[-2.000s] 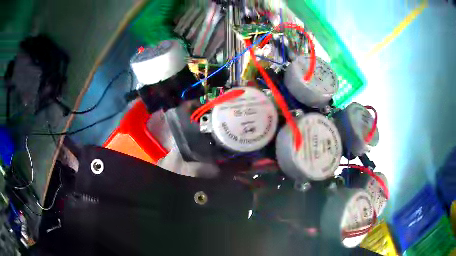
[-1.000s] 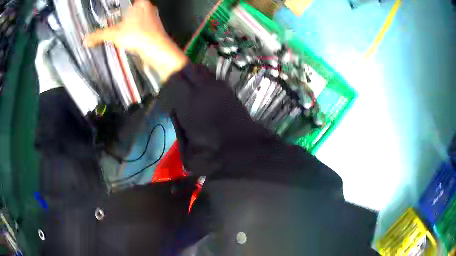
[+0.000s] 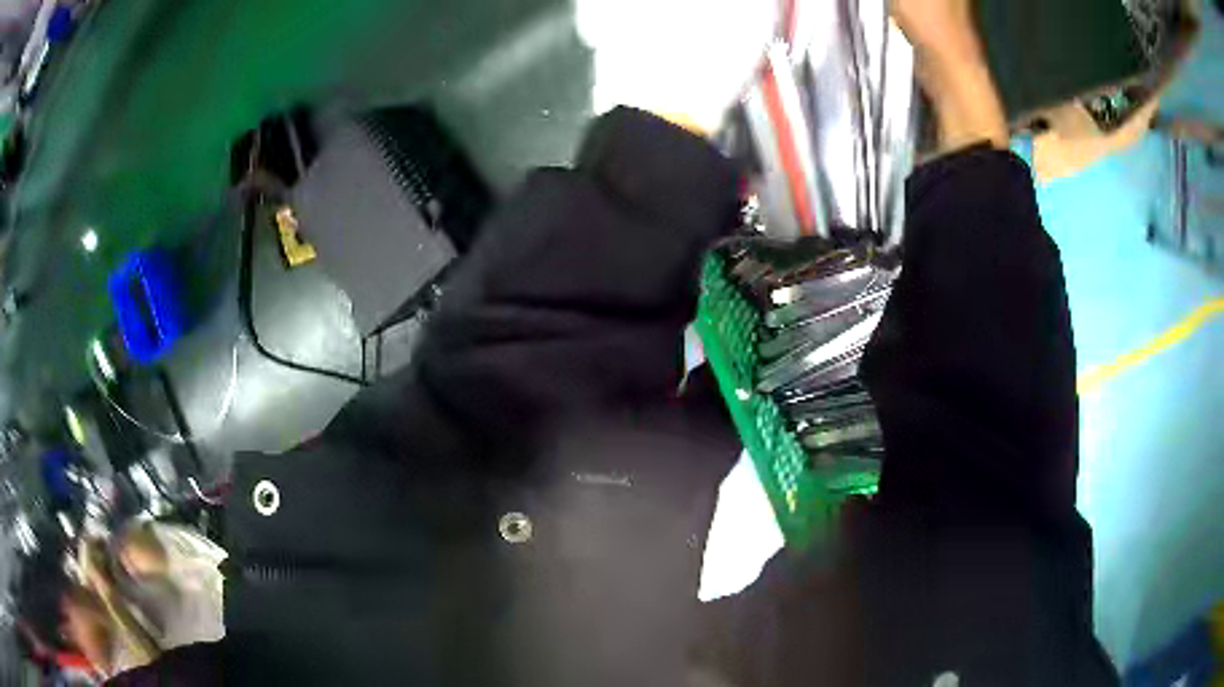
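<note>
Several long silvery motorised units (image 3: pixel 839 128), one with a red stripe, stand bundled at the top centre, blurred and cut off by the top edge. My bare right hand (image 3: pixel 936 47) is against their right side, closed on the bundle; its fingertips are partly out of the picture. My left sleeve reaches up to their left side. A washed-out white patch beyond the cuff looks like my gloved left hand (image 3: pixel 671 54); its fingers cannot be made out. A green crate (image 3: pixel 752 389) full of units lies below the bundle, partly hidden by my right sleeve.
On the dark green bench at left are a grey box (image 3: pixel 369 222) with a yellow piece beside it, a blue tray (image 3: pixel 145 306) and loose wires. Blurred skin-toned shapes, perhaps a person's hands, show at lower left. A dark container (image 3: pixel 1060 54) is at top right. A yellow floor line (image 3: pixel 1154 342) crosses at right.
The view has swung left towards the bench. The bundle and my right hand now appear farther right and higher, above the green crate. The motor ends seen close up earlier are out of view.
</note>
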